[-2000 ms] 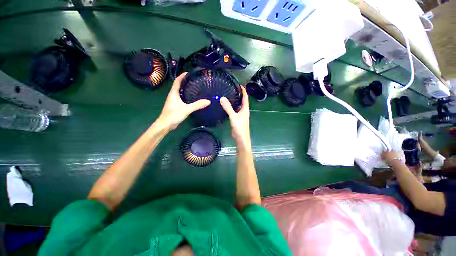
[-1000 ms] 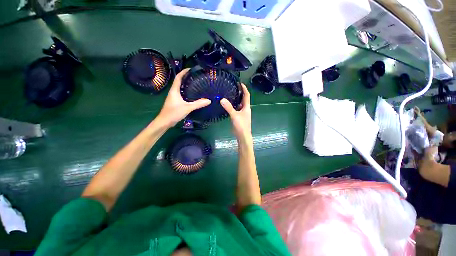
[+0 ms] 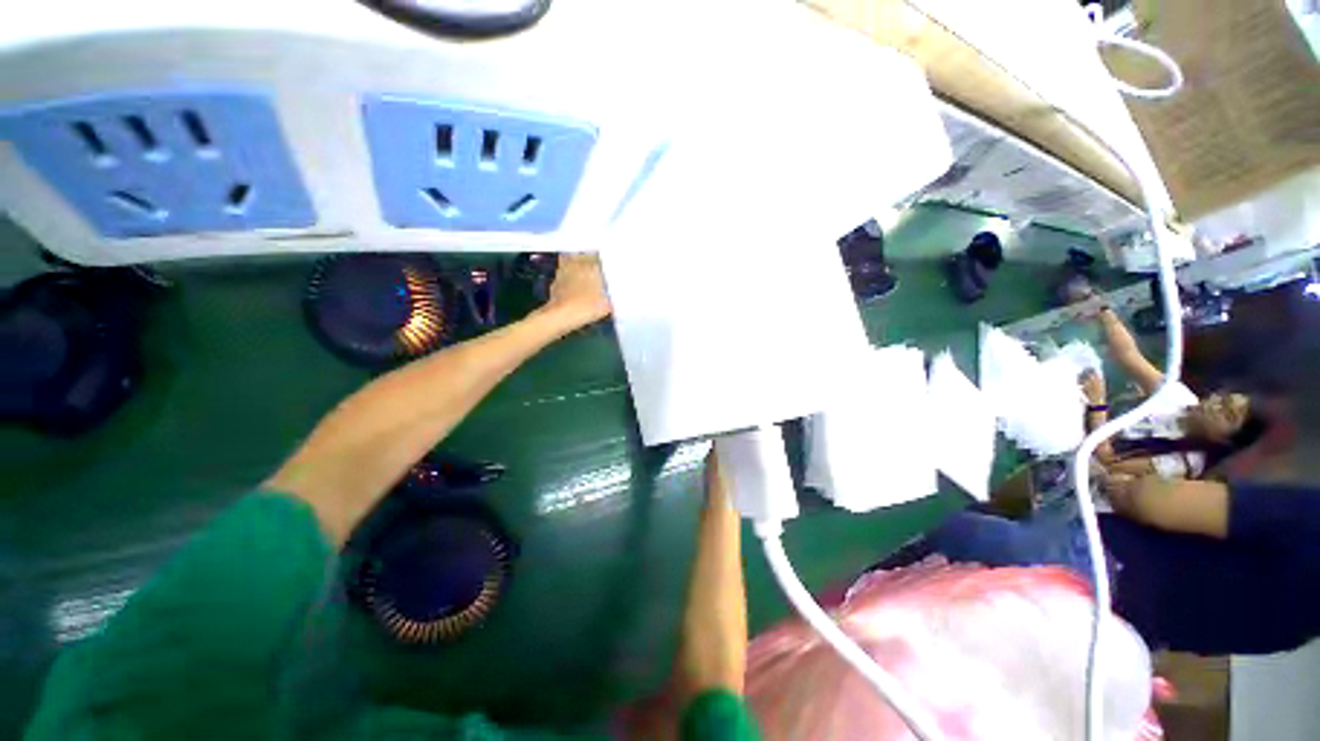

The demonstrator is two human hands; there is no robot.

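My left hand (image 3: 576,287) shows only in part beside the white plug; its fingers and anything in them are hidden. My right hand is hidden behind the plug; only its forearm shows below. The fan from my hands is not visible. One black clip fan (image 3: 379,307) with copper-orange slots lies on the green bench left of my left hand. Another black fan (image 3: 434,569) lies nearer me, below my left forearm. A third dark fan (image 3: 55,348) lies at the far left.
A white socket box (image 3: 333,246) with blue faces and a big white plug (image 3: 746,275) block the upper middle. White cords hang at right. White square sheets (image 3: 876,442) are stacked on the bench. A pink bag (image 3: 927,637) bulges at lower right. Other people work at right.
The socket box and plug now loom much larger and cover my right hand and the held fan. The view has shifted. The near fan appears lower and further left.
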